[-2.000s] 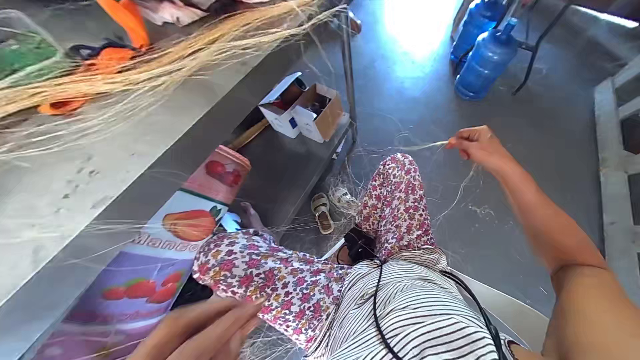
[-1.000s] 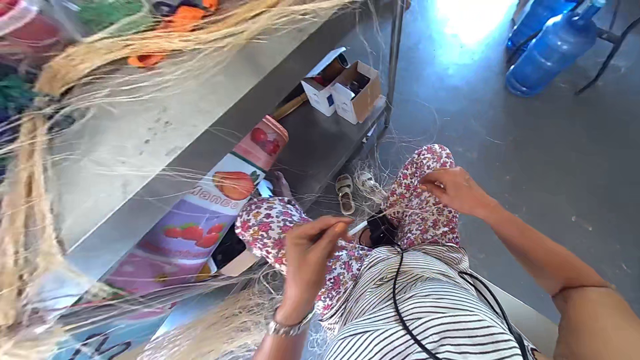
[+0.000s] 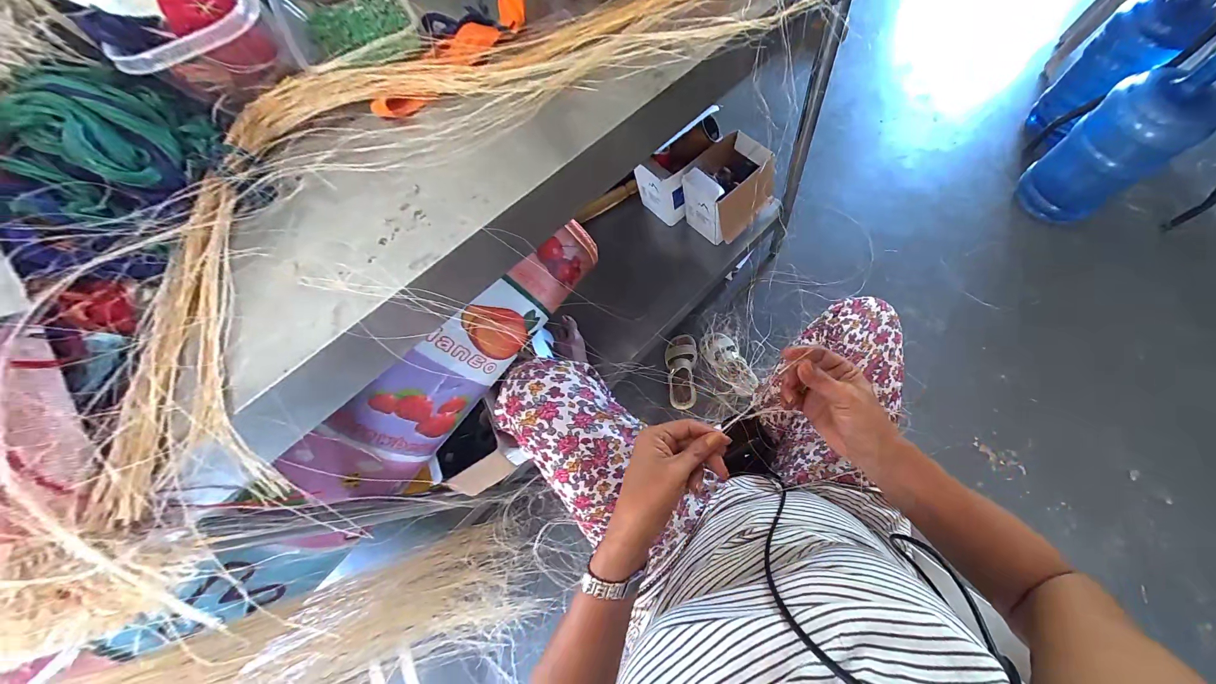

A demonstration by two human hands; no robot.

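Observation:
Above my lap, my left hand [image 3: 676,461], with a metal watch band at its wrist, pinches the end of a thin pale fibre strand [image 3: 755,414]. To its right, my right hand [image 3: 836,394] grips the same strand between thumb and fingers, a short span running between the two hands. Long bundles of straw-coloured fibre [image 3: 456,71] lie along the metal table [image 3: 313,275] at the left, and one bundle [image 3: 176,361] hangs over toward its near corner. More loose fibre [image 3: 408,608] spreads at the lower left.
Green cloth strips [image 3: 114,133] and a clear plastic tub [image 3: 190,47] stand at the upper left. Small cardboard boxes [image 3: 730,190] sit on the lower shelf. A fruit-printed sheet [image 3: 427,380] hangs at the table's side. Sandals [image 3: 681,370] lie on the floor; blue water bottles [image 3: 1107,142] stand upper right.
My right hand, held far out to the right two seconds ago, has come in over my lap. My left hand has come up from the bottom edge toward it. The view has shifted left.

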